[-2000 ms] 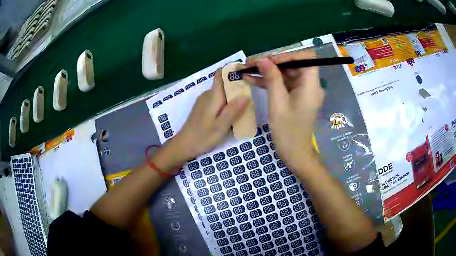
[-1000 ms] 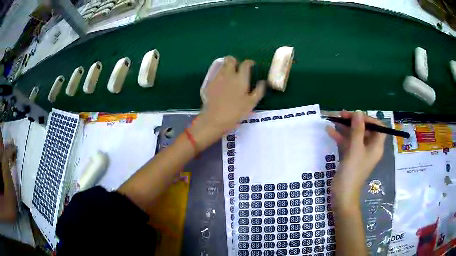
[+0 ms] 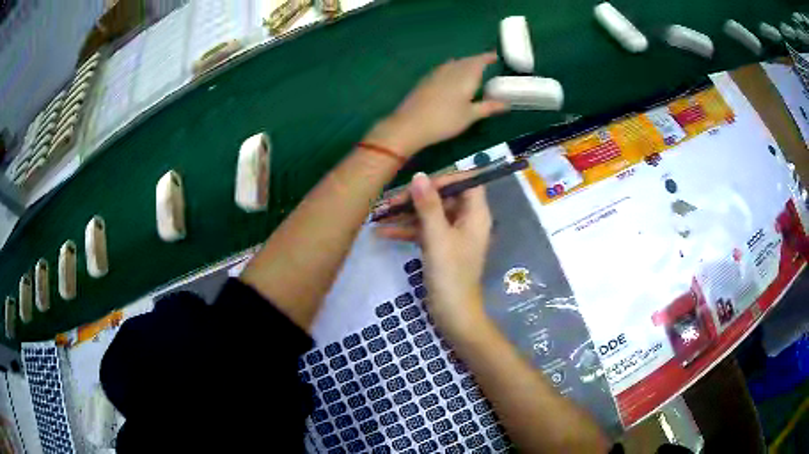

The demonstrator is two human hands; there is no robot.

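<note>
My left hand [image 3: 443, 97], with a red band at the wrist, reaches over the green conveyor belt [image 3: 328, 97]. Its fingers are apart at the left end of a cream housing [image 3: 528, 92] lying crosswise; whether they touch it I cannot tell. Another housing [image 3: 516, 44] lies just beyond it. My right hand [image 3: 448, 226] holds black tweezers [image 3: 479, 180] above the label sheet [image 3: 364, 284]. The sheet has rows of small black stickers and a blank upper part. My left forearm and sleeve hide its left side.
More housings [image 3: 253, 173] are spaced along the belt to the left and far right. A printed packaging sheet [image 3: 621, 257] with orange and red areas lies at right over the grey printed sheet [image 3: 532, 310]. Another label sheet [image 3: 46, 390] is at far left. Trays [image 3: 58, 133] stand beyond the belt.
My left hand has left the housing it was on and moved right along the belt to another one. My right hand still holds the tweezers. The view has turned to the right.
</note>
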